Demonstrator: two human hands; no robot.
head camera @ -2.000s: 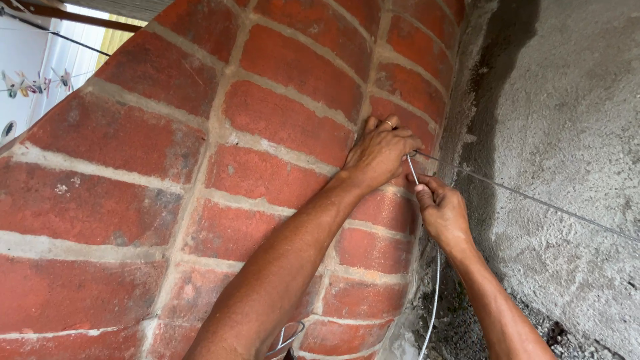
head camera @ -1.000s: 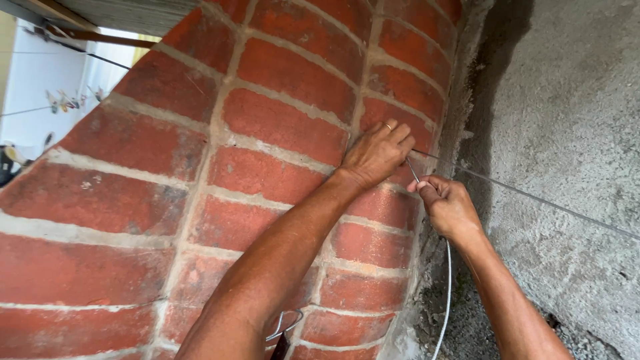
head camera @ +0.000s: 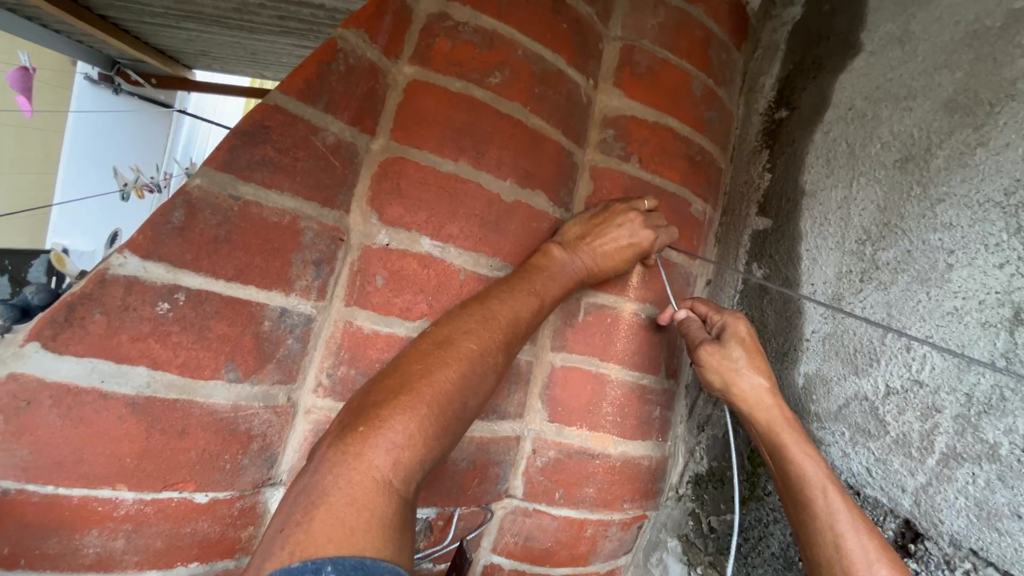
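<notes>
A thin light-coloured cable (head camera: 734,488) rises from the bottom edge to my right hand (head camera: 726,344), which pinches it between thumb and fingers. From there a short length runs up to my left hand (head camera: 616,236), whose fingers are closed over its upper end against the curved red brick wall (head camera: 444,204). My left fingertips and what they grip are partly hidden. Beside them a thin dark line (head camera: 848,314) stretches away to the right across the plastered wall. A ring shows on my left hand.
The rough grey cement wall (head camera: 904,200) meets the bricks at a corner on the right. Looped wire (head camera: 452,544) lies low, past my left forearm. At the far left are clothespins (head camera: 140,184) on a line and a pink item (head camera: 22,86), below a corrugated roof (head camera: 264,32).
My right hand has moved down a little from my left hand, and more cable shows between them. My left hand remains at the same place on the bricks.
</notes>
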